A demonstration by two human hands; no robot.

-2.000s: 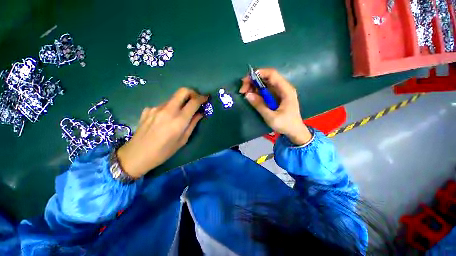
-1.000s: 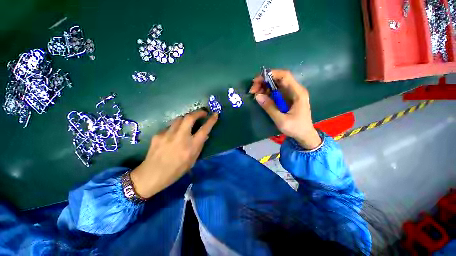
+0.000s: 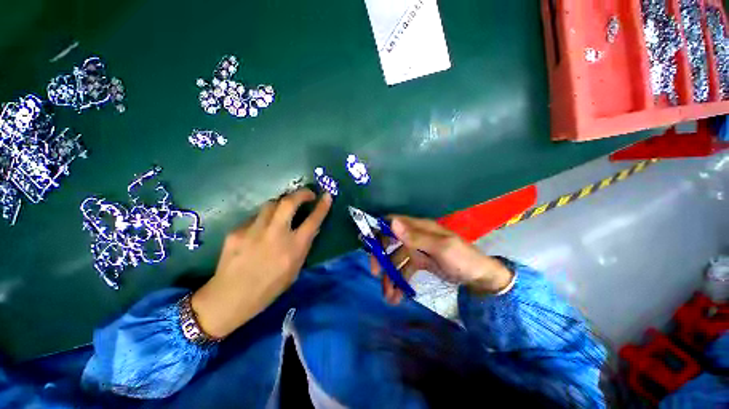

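Note:
My right hand [image 3: 432, 252] holds the blue-handled side cutters [image 3: 384, 252], their silver jaws pointing up and left near the bench edge. My left hand [image 3: 264, 260] lies on the green bench top, thumb and index finger spread. Its fingertips are at the lower end of a small cluster of shiny cut parts [image 3: 326, 181]; I cannot tell whether they touch it. A second small cluster [image 3: 357, 169] lies just to the right. Further small shiny clusters lie beyond my left hand, a larger one [image 3: 236, 97] and a smaller one [image 3: 207, 139].
Bare silvery runners [image 3: 140, 228] lie left of my left hand. A dense pile of frames [image 3: 36, 152] and a smaller one [image 3: 86, 86] are at far left, near a thin sliver [image 3: 64, 52]. A white card [image 3: 409, 40] lies at the back. A red divided bin [image 3: 599, 120] stands at right.
My right hand has moved down and toward my body, and the cutters now show with handles spread. The cluster at my left hand, between the fingertips two seconds ago, lies on the bench.

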